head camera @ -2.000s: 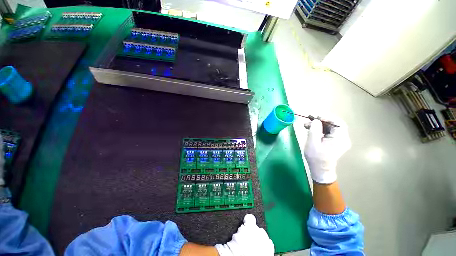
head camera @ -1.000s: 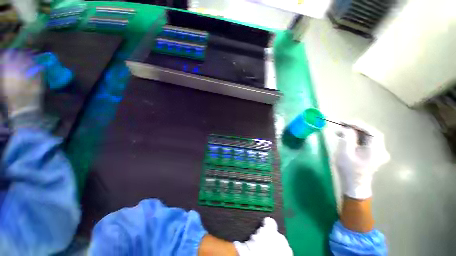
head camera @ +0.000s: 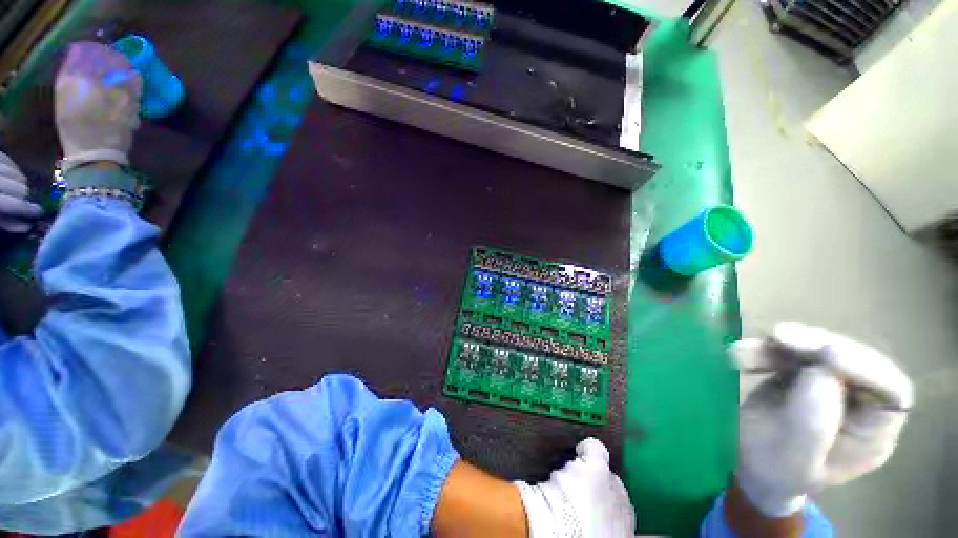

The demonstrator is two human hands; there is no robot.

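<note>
A green circuit board panel (head camera: 530, 334) lies on the black work mat (head camera: 347, 247). Its upper row of components glows blue-violet; its lower row looks grey-white. My left hand (head camera: 583, 502), white-gloved, rests just below the panel's near right corner with the thumb up; its other fingers are not clearly seen. My right hand (head camera: 825, 410), gloved and blurred, is right of the bench edge, closed around a thin dark brush (head camera: 880, 406) that shows only in part. A cyan-blue cup (head camera: 706, 241) stands on the green matting between the panel and my right hand.
A metal-fronted tray (head camera: 473, 124) beyond the mat holds another blue-lit panel (head camera: 431, 42). At left, another person's blue sleeve (head camera: 95, 315) and gloved hand (head camera: 97, 100) are beside a second cyan cup (head camera: 155, 79). A pale cabinet (head camera: 893, 126) stands on the right.
My right hand has moved away from the cup, toward me, and the brush tip has left the cup. The view has shifted left and down. The neighbour's hand is now at their cup.
</note>
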